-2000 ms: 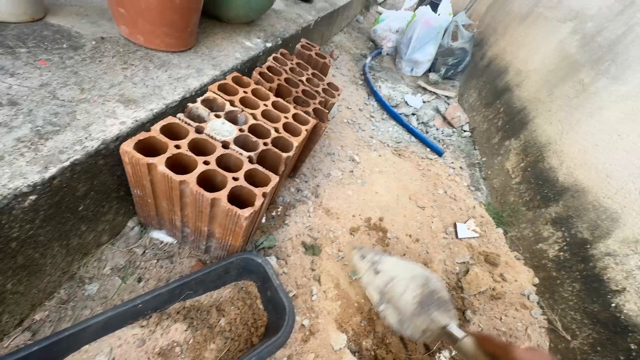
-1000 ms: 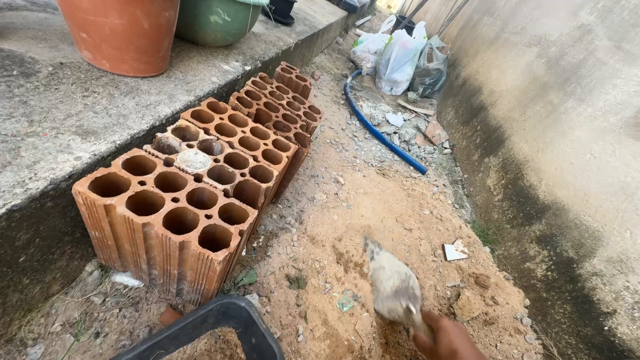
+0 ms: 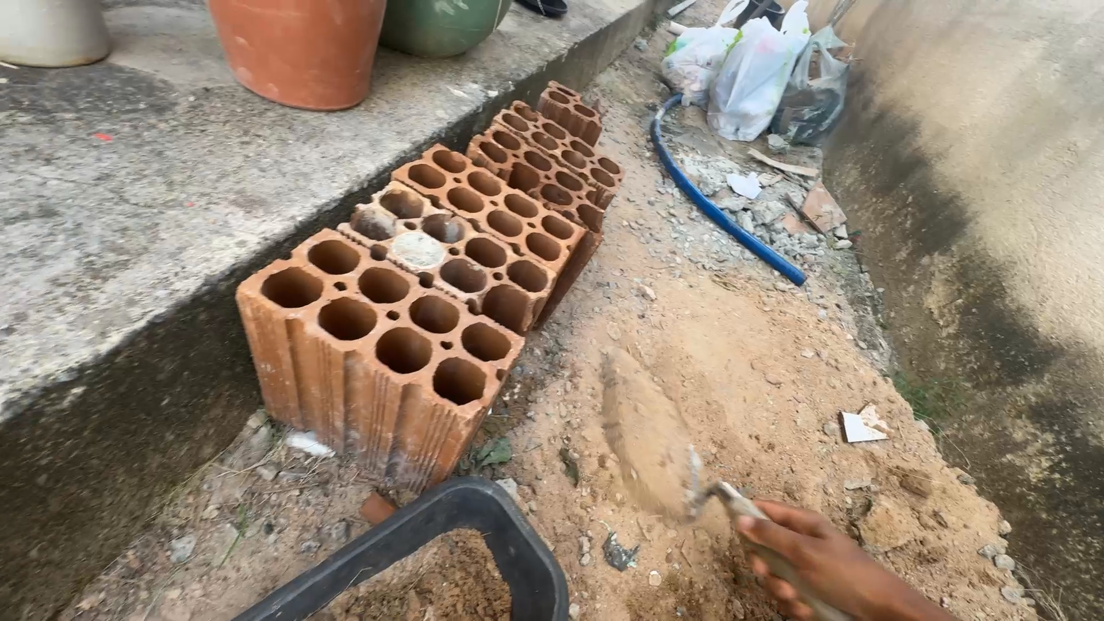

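My right hand (image 3: 806, 552), at the lower right, grips the handle of a masonry trowel (image 3: 647, 440). The blade is blurred, points up and to the left, and lies low over the sandy soil (image 3: 724, 345), with sandy soil on or around it. To the left of the trowel, a black plastic container (image 3: 526, 535) shows its rim at the bottom edge, with soil inside. My left hand is out of view. Hollow clay bricks (image 3: 379, 379) stand on end in a row, left of the trowel; one has a hole filled with pale material.
A concrete ledge (image 3: 172, 233) runs along the left, bearing a terracotta pot (image 3: 297, 43) and a green pot (image 3: 440, 21). A stained wall (image 3: 975, 198) bounds the right. Farther up lie a blue hose (image 3: 716, 211), rubble (image 3: 759, 203) and plastic bags (image 3: 750, 82). A broken tile piece (image 3: 862, 425) lies at right.
The trowel blade, pale and bare-looking one second ago, now looks sand-coloured and blurred over the soil. My right hand still grips its handle. The view has shifted.
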